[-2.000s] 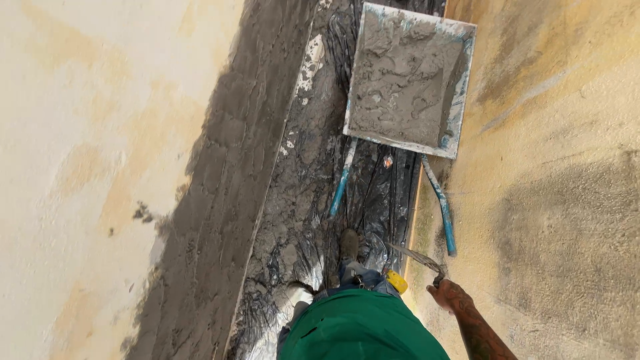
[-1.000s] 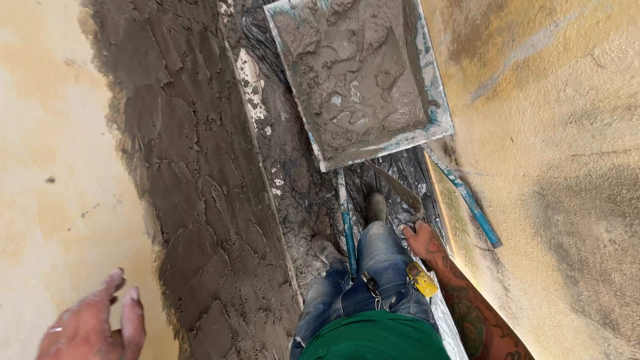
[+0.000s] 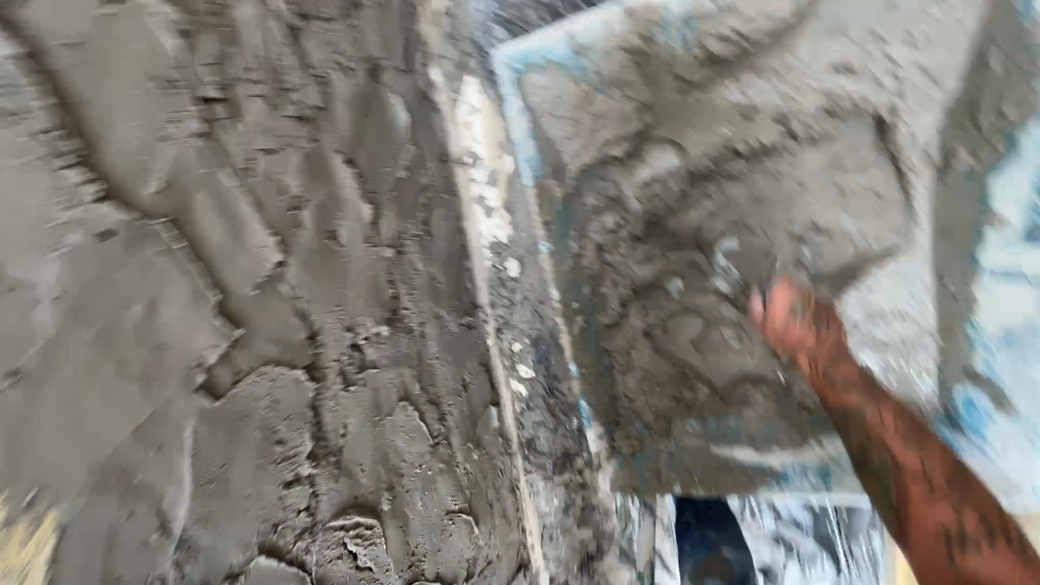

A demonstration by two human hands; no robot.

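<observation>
Wet grey mortar [image 3: 682,341] lies in a square tray [image 3: 520,122] whose pale rim is stained blue. My right hand [image 3: 800,317] is over the mortar, right of the tray's middle, with the forearm reaching in from the lower right. The hand is blurred; its fingers look curled, and a tool in it cannot be made out clearly. On the left, a wall bears a thick, rough coat of grey mortar [image 3: 244,325] with ridges and overlapping smears. My left hand is out of view.
A narrow strip of mortar-spattered ground [image 3: 552,422] runs between the coated wall and the tray. Below the tray, crumpled plastic sheeting [image 3: 804,536] and a dark trouser leg [image 3: 711,540] show. Bare yellowish wall [image 3: 24,540] shows at the lower left corner.
My right hand has moved from beside my leg to over the mortar in the tray. My left hand, seen one second ago at the lower left, has left the view. The view is much closer.
</observation>
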